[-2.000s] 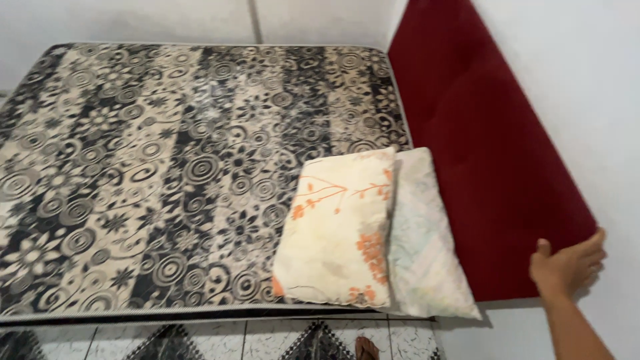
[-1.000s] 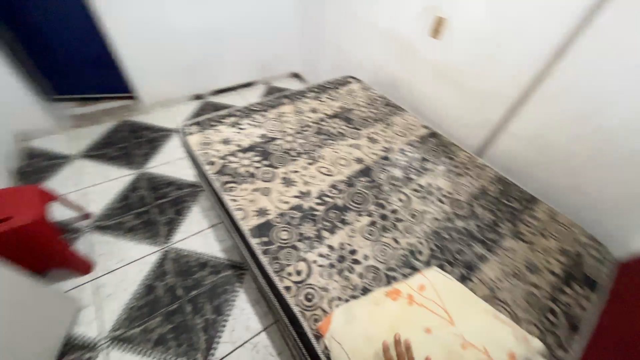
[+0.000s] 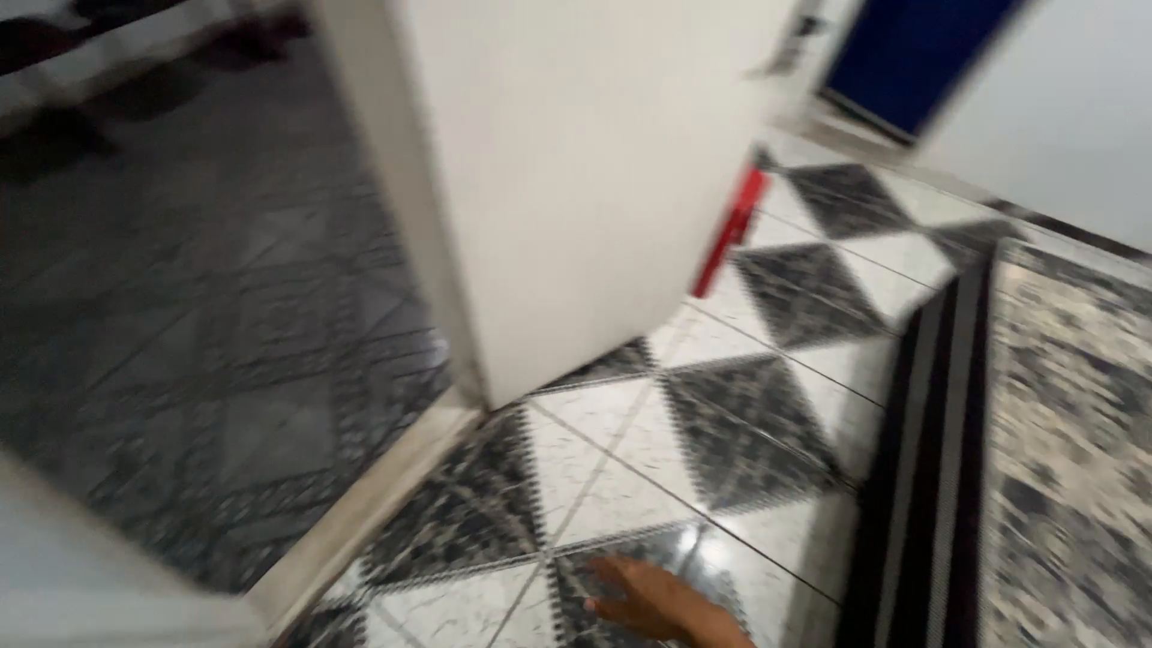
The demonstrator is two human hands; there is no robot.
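Observation:
My right hand (image 3: 652, 601) is at the bottom of the head view, right of centre, held over the black and white tiled floor (image 3: 603, 459). Its fingers are slightly spread and nothing is in them. My left hand is out of view. To the right of the hand lies the mattress (image 3: 1071, 432), with a patterned top and a dark striped side, cut off by the frame edge. A white door (image 3: 585, 180) stands ajar ahead of the hand, beside a doorway with a pale sill (image 3: 387, 490).
Past the doorway is a dim room with a patterned floor (image 3: 270, 315). A red object (image 3: 733, 229) shows partly behind the door's edge. Farther back are a dark blue panel (image 3: 918, 63) and a white wall (image 3: 1053, 117). The view is somewhat blurred.
The view has swung far from the red headboard and pillows to the door and floor. My right hand was at the headboard's edge, then a hand was over the pillow; now it is over the floor.

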